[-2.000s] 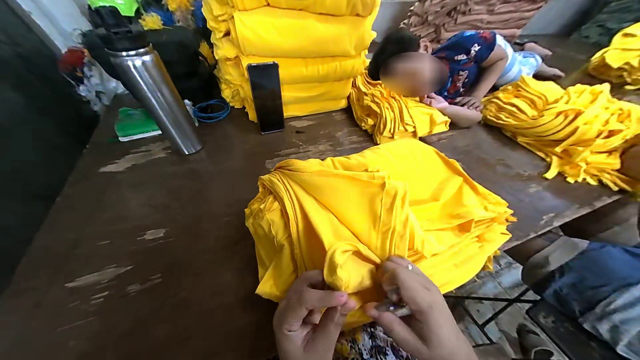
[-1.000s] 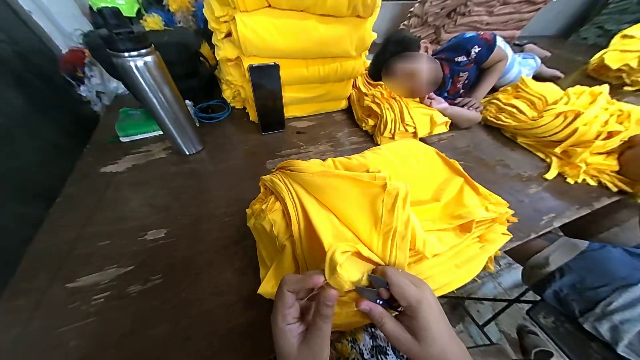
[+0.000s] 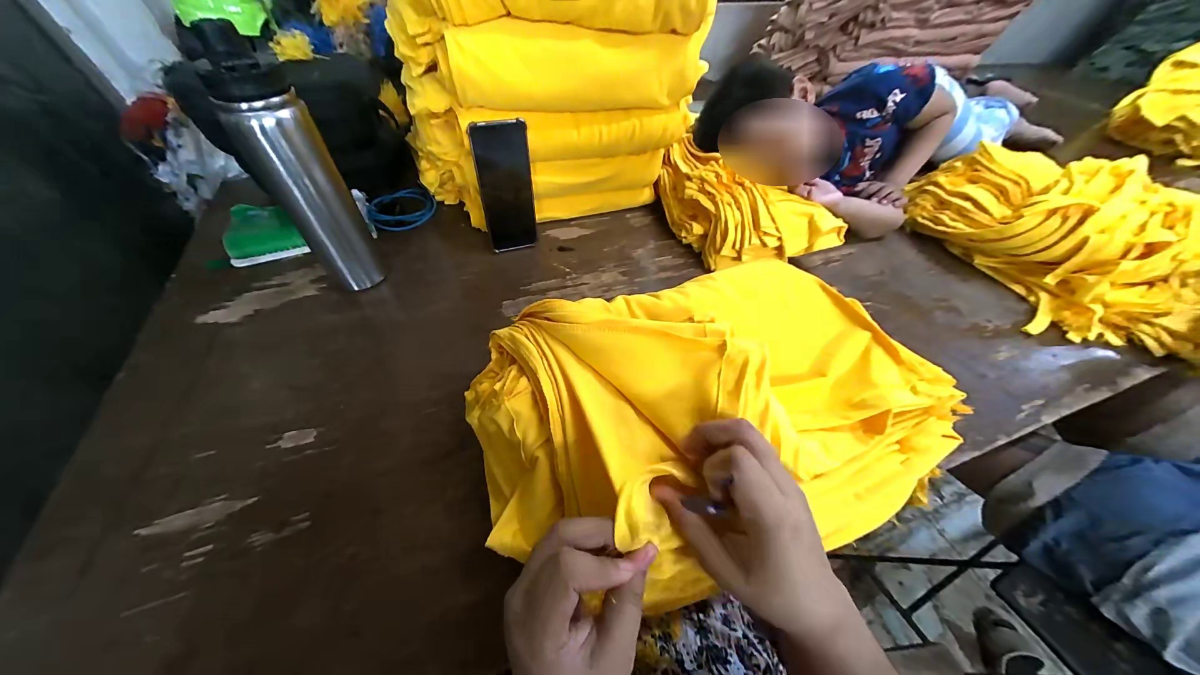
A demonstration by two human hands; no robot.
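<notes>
A pile of yellow fabric garments (image 3: 806, 375) lies at the front edge of the wooden table. My left hand (image 3: 581, 591) pinches the lower edge of the top garment between thumb and fingers, beside a rounded, curled opening in the cloth. Just right of that opening, my right hand (image 3: 750, 525) holds small dark thread snips (image 3: 705, 506), mostly hidden by its fingers, and its fingertips touch the cloth.
On the table (image 3: 356, 450) stand a steel bottle (image 3: 305, 187), a smartphone (image 3: 503, 183) and a tall stack of folded yellow cloth (image 3: 572, 70). A green brush (image 3: 262, 232) lies at left. A person (image 3: 872, 122) lies between yellow bundles (image 3: 1059, 234). Another person's leg (image 3: 1106, 525) is at right.
My right hand has moved up over the curled opening, and the snips, plainly seen one second ago, are now mostly covered. My left hand has taken the cloth edge in a pinch.
</notes>
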